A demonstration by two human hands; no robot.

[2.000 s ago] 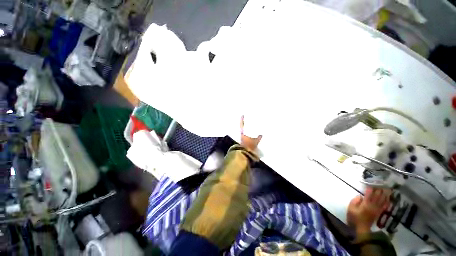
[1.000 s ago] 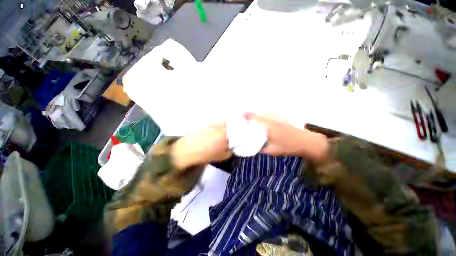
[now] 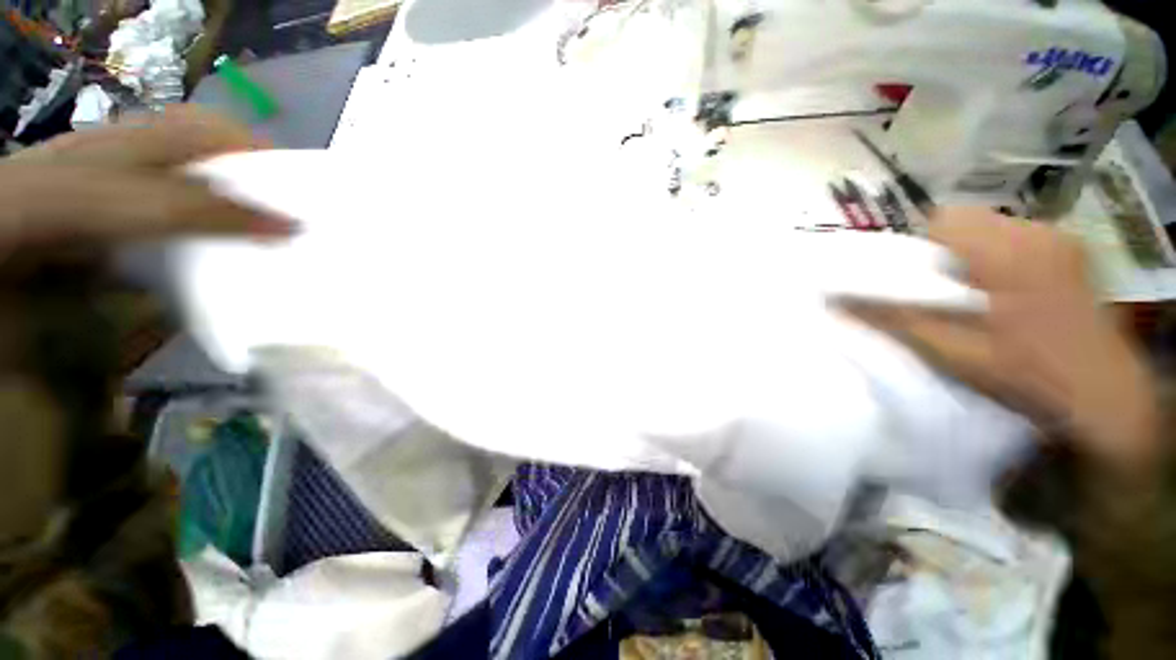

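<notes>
A white garment piece [image 3: 542,335] is stretched between my two hands above my lap and the front of the white table. Its bright cloth blends into the tabletop, and looser folds hang from its lower edge. My left hand [image 3: 155,181] is at the far left, blurred, with the cloth's left end at its fingers. My right hand [image 3: 1032,310] is on the right, blurred, with the cloth's right end between thumb and fingers.
A white sewing machine [image 3: 929,90] stands at the back right. Red-handled tools [image 3: 854,206] and a dark slim tool [image 3: 896,168] lie before it. A crate with green material [image 3: 222,490] is lower left, beside white cloth [image 3: 329,603]. A green object [image 3: 245,88] lies upper left.
My hands have moved from close together at the table edge to far apart, spreading the white cloth between them. The view has shifted right, towards the machine.
</notes>
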